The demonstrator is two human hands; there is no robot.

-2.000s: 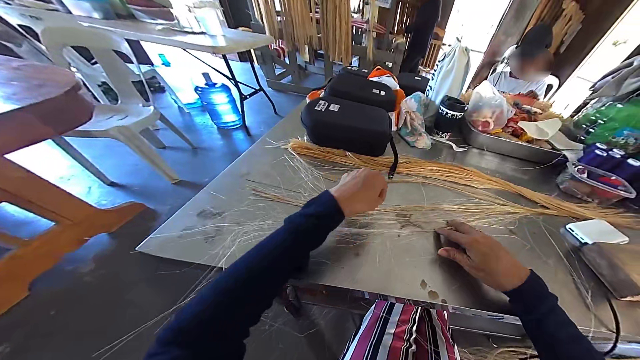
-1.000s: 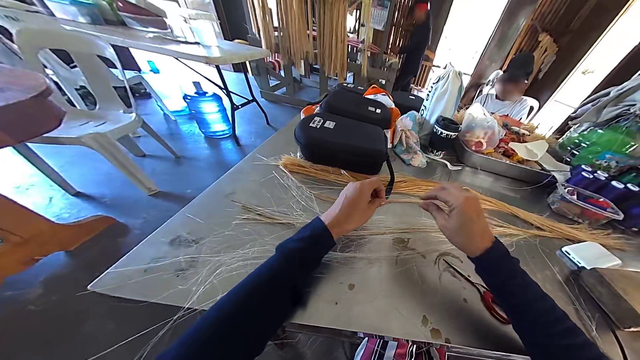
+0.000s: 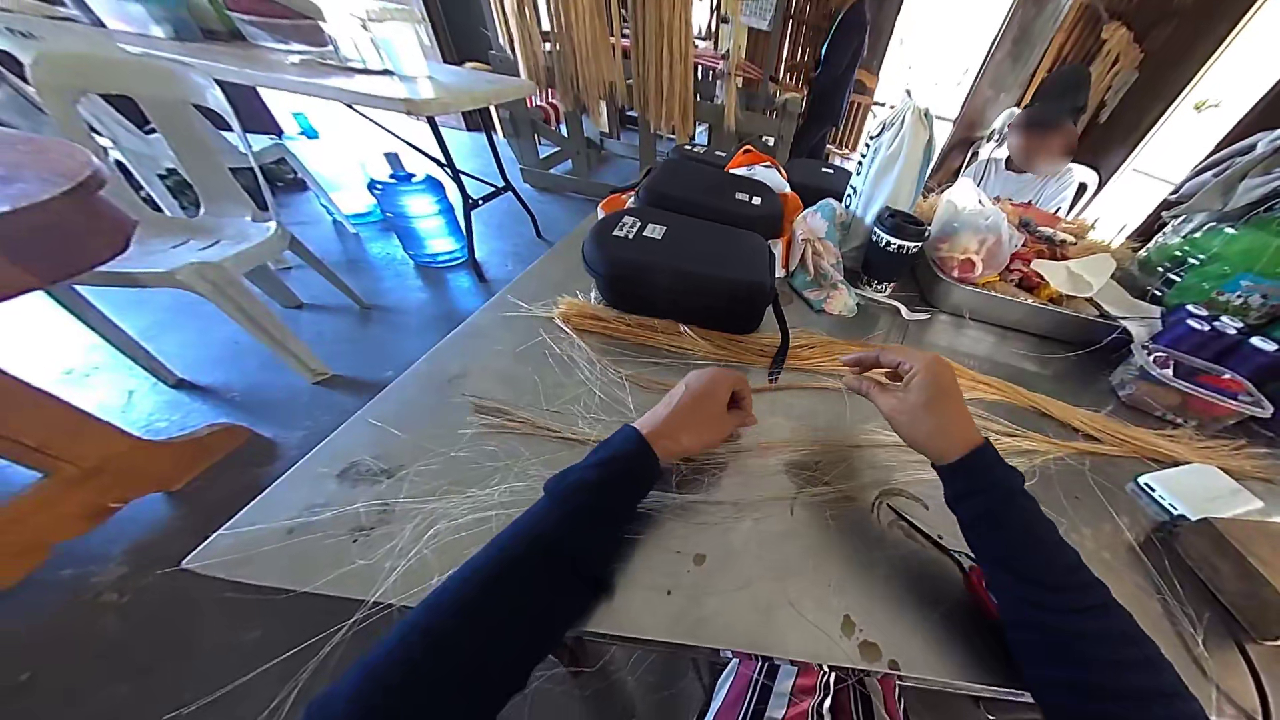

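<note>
My left hand (image 3: 700,412) is closed over the middle of the metal table (image 3: 640,590), its fingertips near thin plant fibres; whether it grips a strand cannot be told. To its right my right hand (image 3: 915,400) pinches thumb and forefinger together at the end of a thin dark strand. A long bundle of tan fibres (image 3: 1060,405) lies across the table behind both hands. A smaller bundle (image 3: 525,420) lies left of my left hand, with loose pale fibres (image 3: 430,520) spreading to the table's left edge. Scissors (image 3: 935,535) with red handles lie partly under my right forearm.
Black zip cases (image 3: 680,268) stand behind the fibres, beside a floral cloth (image 3: 822,258), a black cup (image 3: 890,250) and a metal tray (image 3: 1020,310). At right are a plastic container (image 3: 1190,385) and a white device (image 3: 1198,492). A person (image 3: 1035,160) sits beyond the table.
My hands were close together over the fibres a second ago and are now apart, the left one lower. The scissors, hidden two seconds ago, now show by my right forearm.
</note>
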